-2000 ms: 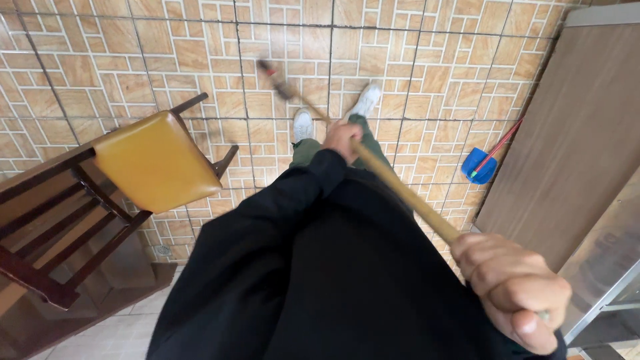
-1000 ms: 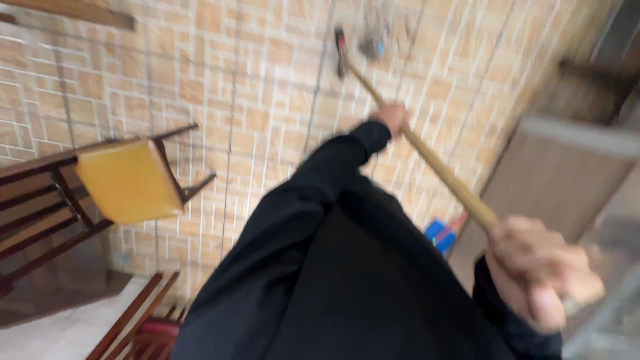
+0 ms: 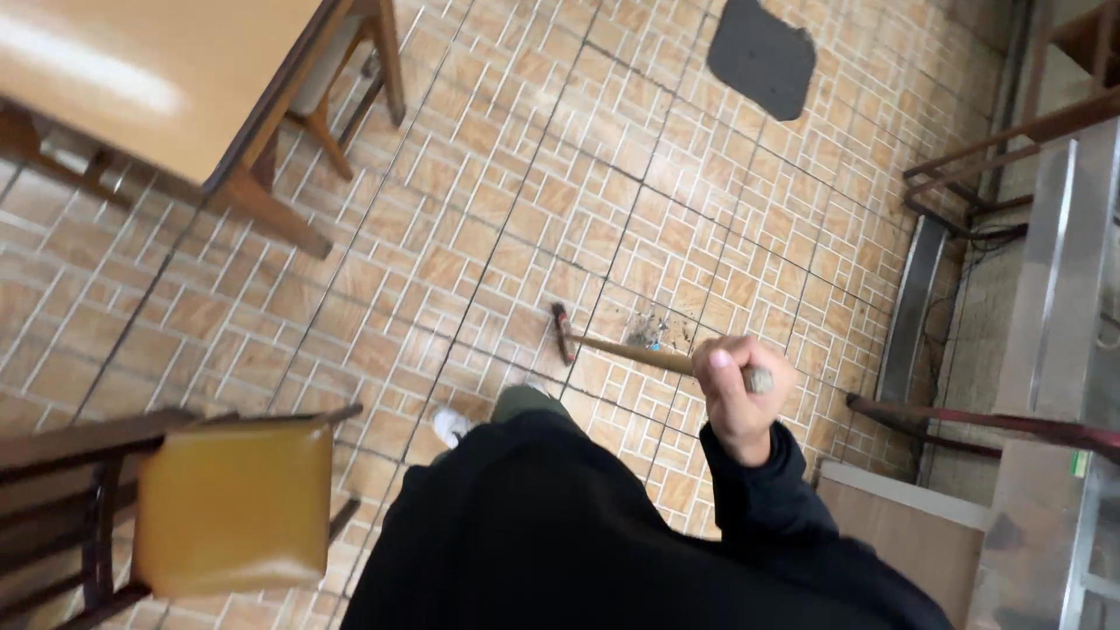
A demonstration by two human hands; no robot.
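Observation:
My right hand [image 3: 744, 389] is closed around the top end of a broom's wooden handle [image 3: 634, 353]. The handle slants down and left to the broom head [image 3: 563, 333], which has dark bristles and rests at the tiled floor [image 3: 490, 219]. Just right of the head lies a small pile of dark debris [image 3: 646, 330], with bits scattered around it and a small blue piece beside the handle. My left hand is out of view.
A wooden table [image 3: 166, 79] stands at upper left, a chair with a mustard seat [image 3: 236, 507] at lower left. A dark mat [image 3: 763, 59] lies at the top. Metal-legged furniture [image 3: 971, 420] and a wood-faced cabinet [image 3: 906, 534] line the right side.
My left hand, on the middle of the handle in both earlier frames, has left it and the view. The view has shifted and turned, showing the table and mat.

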